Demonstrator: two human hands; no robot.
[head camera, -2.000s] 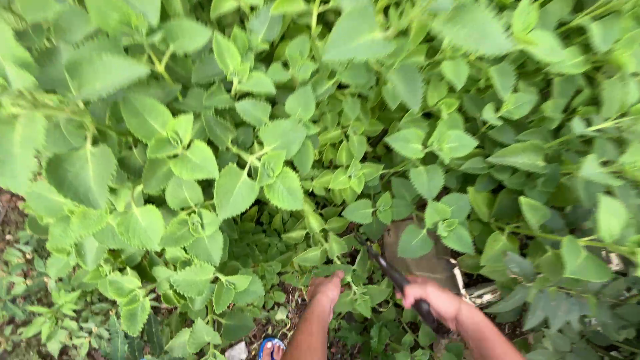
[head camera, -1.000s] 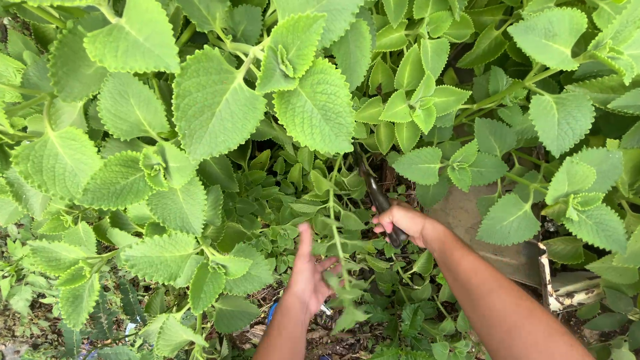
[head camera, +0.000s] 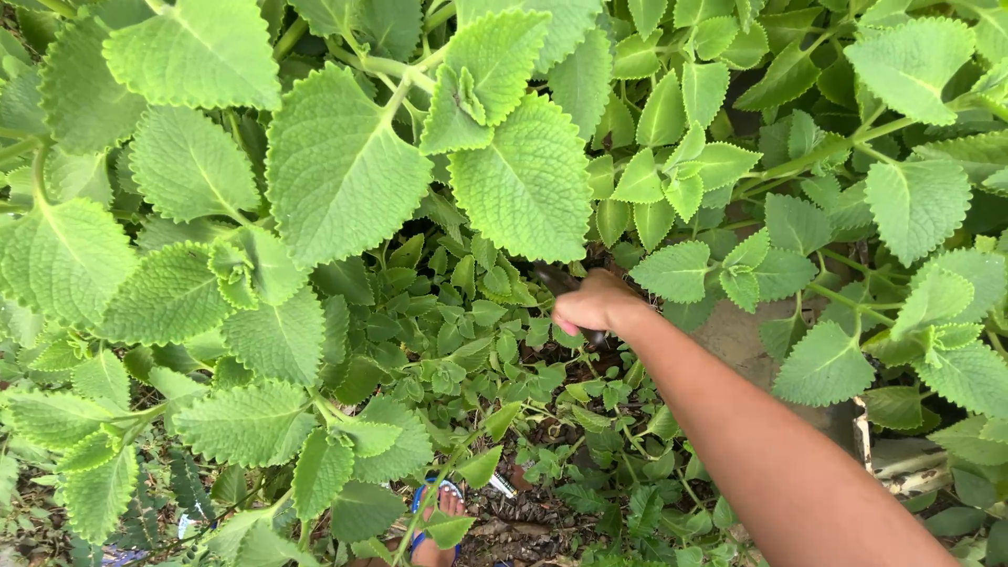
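My right hand (head camera: 596, 303) is closed around the dark handle of a tool (head camera: 557, 279) at the centre of the head view. Most of the tool lies hidden under the leaves, so its kind cannot be told. Broad, fuzzy leaves with scalloped edges (head camera: 520, 177) hang just above the hand. Smaller leafy shoots (head camera: 449, 354) grow low to its left. My left hand is out of view.
My foot in a blue-strapped sandal (head camera: 441, 504) shows at the bottom. Soil with dry litter (head camera: 520, 531) lies beside it. A flat brownish surface (head camera: 732, 335) and pale, weathered pieces (head camera: 909, 465) are at the right, partly behind foliage.
My left hand, near a leafy stem a second ago, has left the view. My right hand still grips the tool and reaches farther in under the leaves.
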